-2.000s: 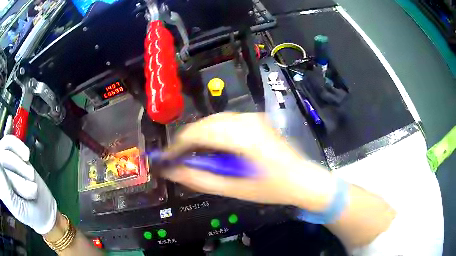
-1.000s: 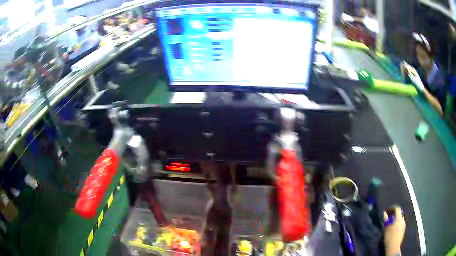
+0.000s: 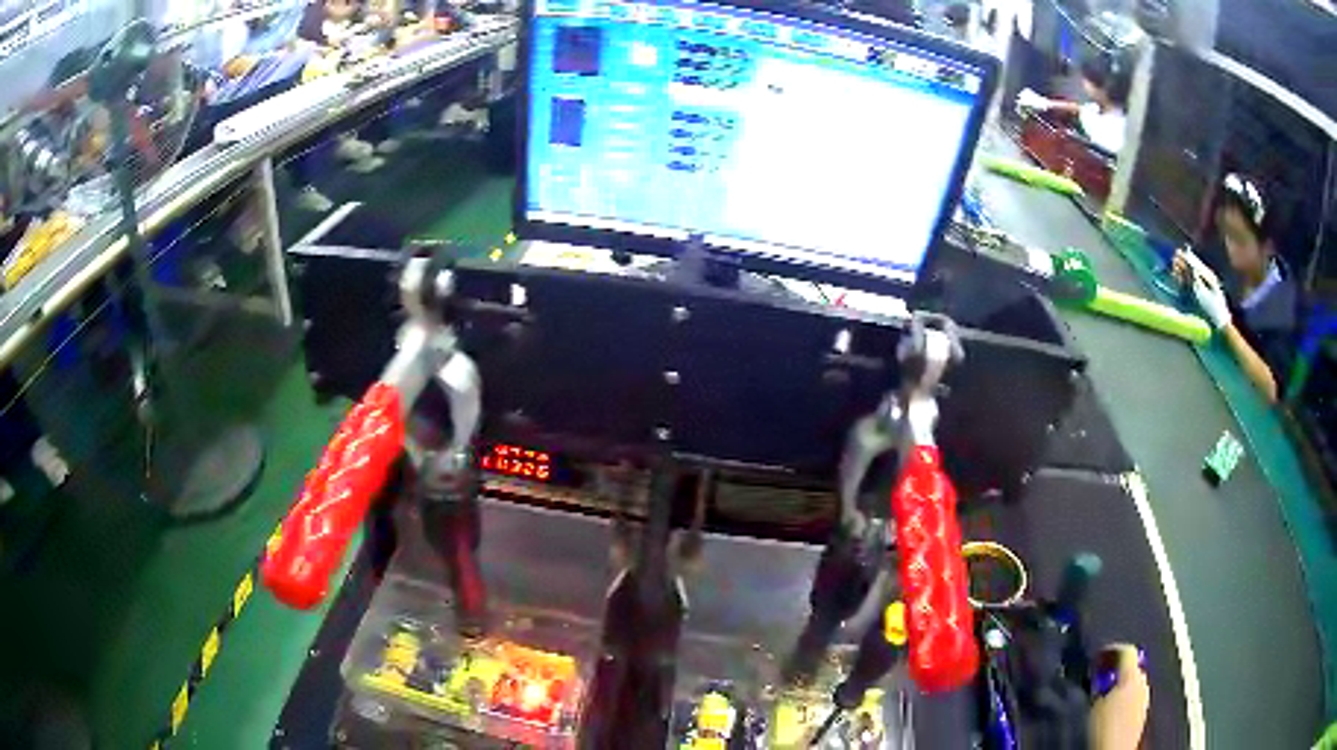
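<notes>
The black test fixture (image 3: 675,366) stands in front of me, with red-gripped toggle clamps at left (image 3: 340,495) and right (image 3: 934,572). Under the left clear cover lies a board (image 3: 506,686) with yellow parts and an orange-red glow. Another board (image 3: 719,721) with yellow parts sits in the right bay, cut off by the lower edge. A yellow-topped tool (image 3: 896,623) stands beside the right clamp grip. My bare right hand (image 3: 1122,706) is at the lower right, partly cut off, with the purple-blue marker pen (image 3: 1107,674) in its fingers. My left hand is out of the picture.
A monitor (image 3: 748,139) stands behind the fixture. A red-digit meter (image 3: 518,462) shows behind the left bay. A tape roll (image 3: 997,574) and a dark green handle (image 3: 1081,572) are right of the fixture. The conveyor (image 3: 1158,396) carries a small green board (image 3: 1221,459). A person (image 3: 1246,279) sits beyond it.
The view has lifted from the fixture bays to the monitor. My right hand has moved from over the bays to the right side with the pen. My left hand has left the picture.
</notes>
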